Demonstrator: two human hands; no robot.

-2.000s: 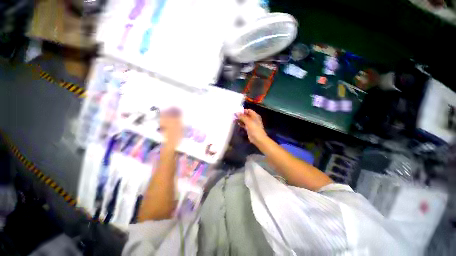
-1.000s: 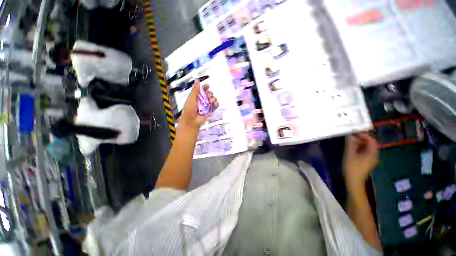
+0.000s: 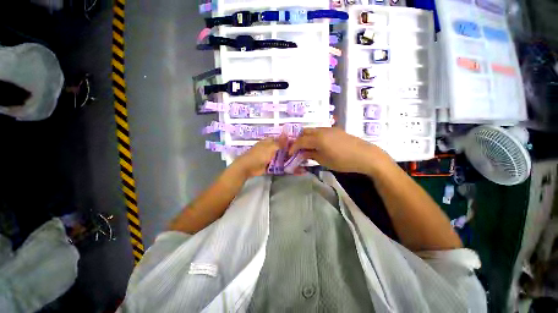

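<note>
My left hand (image 3: 260, 156) and my right hand (image 3: 327, 147) meet at the near edge of the compartment tray (image 3: 257, 64). Both hold a small bundle of lilac watch straps (image 3: 284, 160) between their fingers. Purple watches (image 3: 241, 110) lie across the tray's near slots, partly hidden by my hands. A black watch (image 3: 238, 87) lies in a slot farther up, with more black watches above it. A blue watch (image 3: 333, 14) lies near the far end. The watch-head tray (image 3: 422, 67) stands to the right, with dark and lilac heads in its left column.
A strap tray (image 3: 483, 98) with blue and coral straps is at the far right. A white fan (image 3: 498, 154) and an orange-framed item (image 3: 433, 165) are beside the green mat (image 3: 489, 214). Yellow-black tape (image 3: 125, 134) runs along the grey floor. White-covered seats or garments are at the left edge.
My right hand has moved left from beside the orange-framed item to join my left hand on the lilac bundle. My left hand has drawn back towards my body. The view has turned.
</note>
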